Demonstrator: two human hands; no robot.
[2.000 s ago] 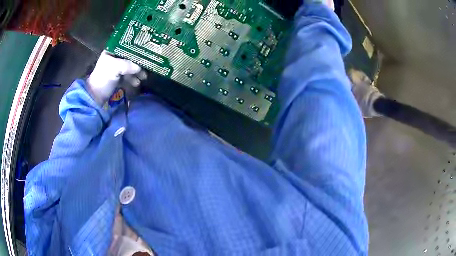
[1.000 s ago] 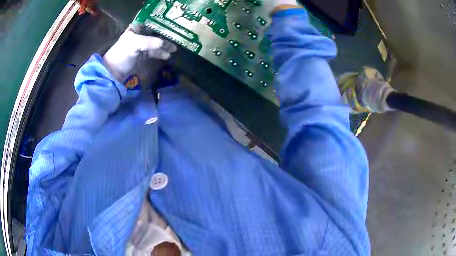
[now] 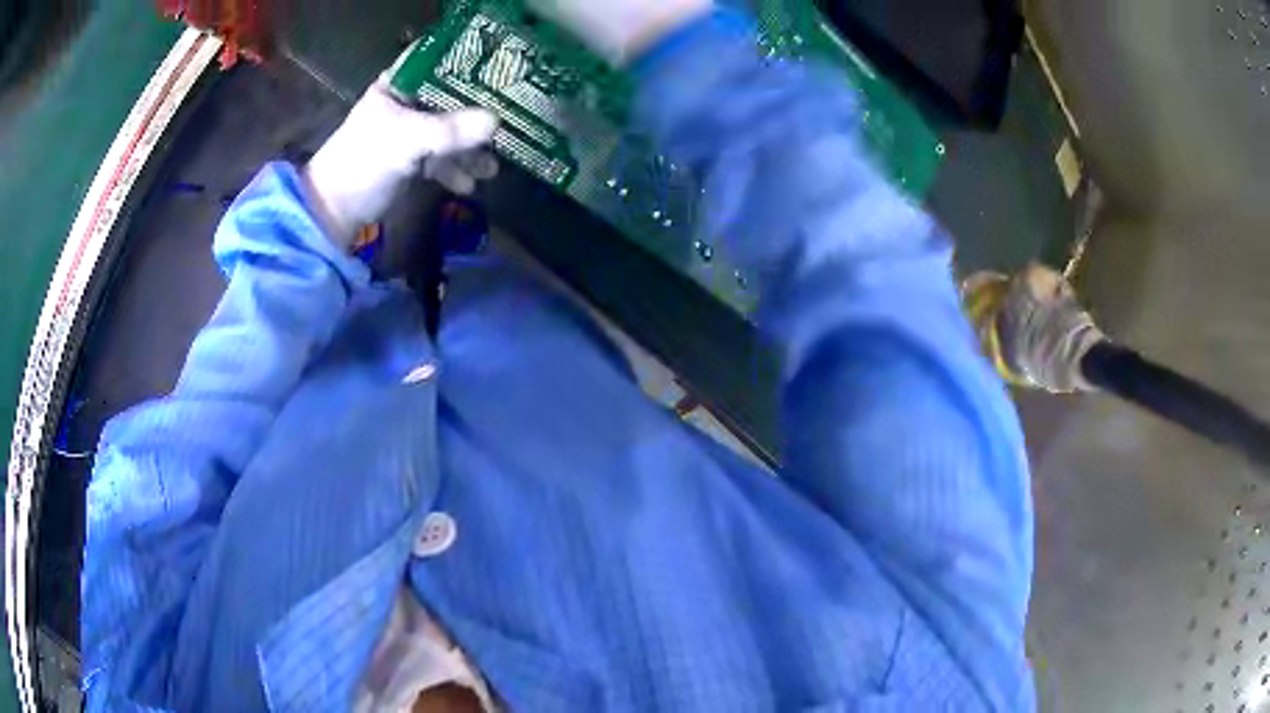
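A green printed circuit board (image 3: 513,105) with silvery traces lies tilted at the top centre, cut off by the frame's top edge. My left hand (image 3: 394,156), in a white glove, grips the board's near left corner, thumb on top. My right hand (image 3: 613,17), white-gloved and blurred, is over the board at the top edge and partly cut off. Whether it holds anything is hidden. My right sleeve covers much of the board's right part.
A dark mat (image 3: 655,304) lies under the board. A taped hose end (image 3: 1038,329) is right of my sleeve. A black flat block (image 3: 947,56) is at upper right. A pale conveyor rail (image 3: 87,265) curves along the left, with a red flap (image 3: 223,20) above. Perforated grey metal (image 3: 1156,557) is at right.
My right hand and sleeve have moved left across the board since a second ago. The board sits higher in view than two seconds ago. My left hand stays at its corner.
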